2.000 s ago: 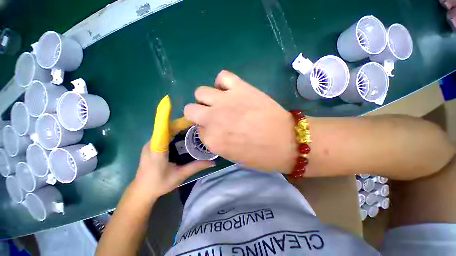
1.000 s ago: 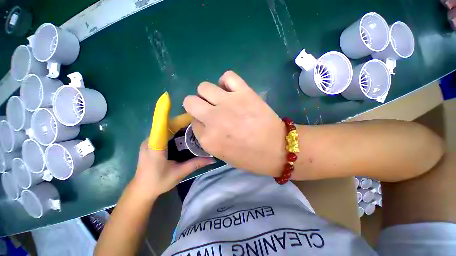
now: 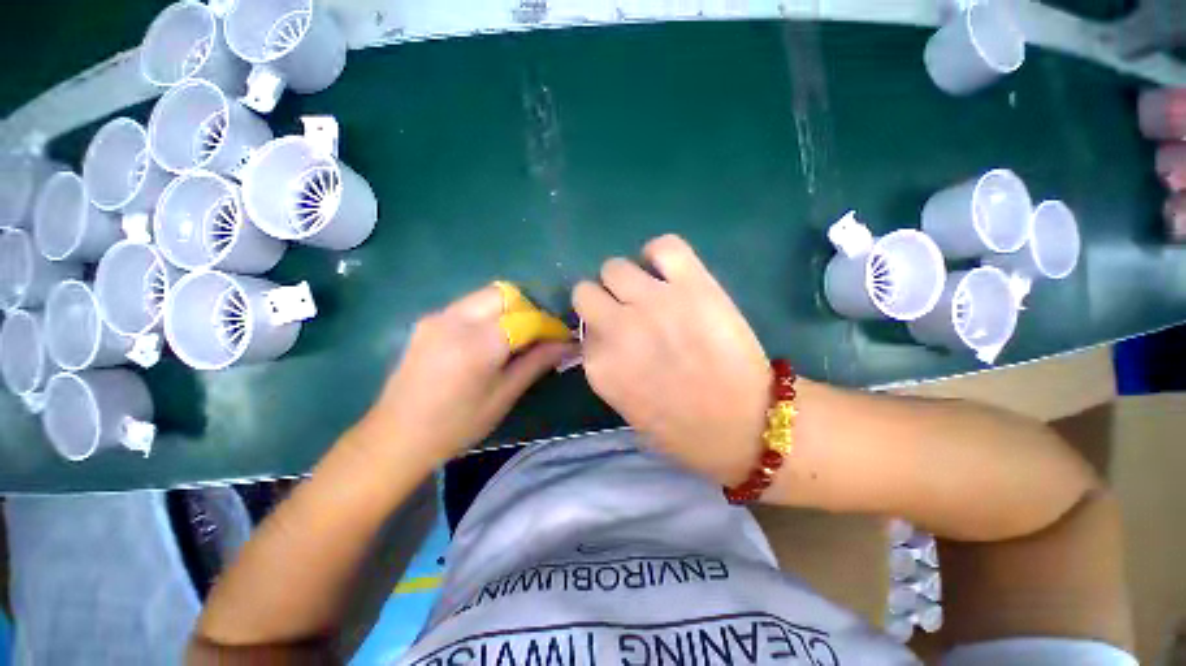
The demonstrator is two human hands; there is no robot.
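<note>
My left hand [image 3: 455, 362], with yellow finger cots, pinches a small white edge [image 3: 570, 363] of a white housing. My right hand [image 3: 674, 362], in a red bead bracelet, is curled around the rest of the housing, its fingertips close to my left ones. The right hand's back hides nearly all of the housing, and no tool can be seen. On the green bench top [image 3: 663, 156], a large group of white cup-shaped housings [image 3: 215, 319] lies at the left. A few more white housings [image 3: 907, 275] lie at the right, showing radial slots and side tabs.
A white rail [image 3: 429, 29] curves along the bench's far edge, with one white housing [image 3: 975, 50] beside it at the upper right. Pink housings [image 3: 1161, 163] are at the far right. Cardboard [image 3: 1041, 390] and a row of white housings [image 3: 914, 579] are below the bench at the right.
The view has shifted, showing more of the rail and right side. My left hand has turned and its spread fingers have closed at the part. The housing's open mouth no longer shows.
</note>
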